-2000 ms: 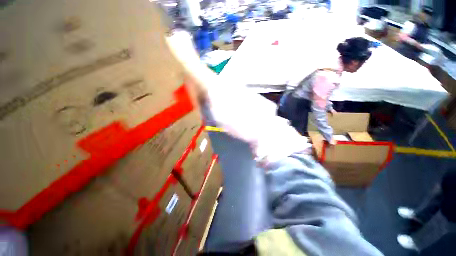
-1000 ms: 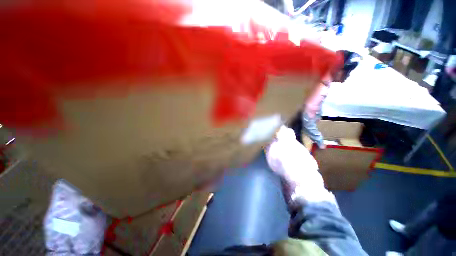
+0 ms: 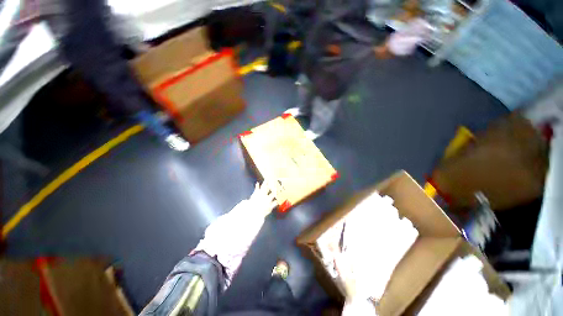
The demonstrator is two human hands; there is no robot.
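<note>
A closed tan carton with red tape at its corners [image 3: 289,159] is on the dark floor in mid view. My left hand [image 3: 264,196], pale and overexposed, reaches from the lower left to the carton's near edge. Its fingers look spread and holding nothing; whether they touch is unclear. An open carton [image 3: 423,207] at the lower right holds bright white goods [image 3: 373,234]. A washed-out pale shape at this carton's near edge may be my right hand [image 3: 359,301]; its fingers cannot be made out.
Another open, red-taped carton [image 3: 210,99] is at the upper left beside a person's legs. Another person in dark clothes [image 3: 333,55] stands beyond the closed carton. More cartons are at the lower left [image 3: 80,287] and right [image 3: 500,160]. A yellow floor line [image 3: 74,170] curves at left.
The view has swung away from the stack and down to the floor. The large red-taped carton close to the camera is out of view. The closed carton and the white-filled open carton have appeared.
</note>
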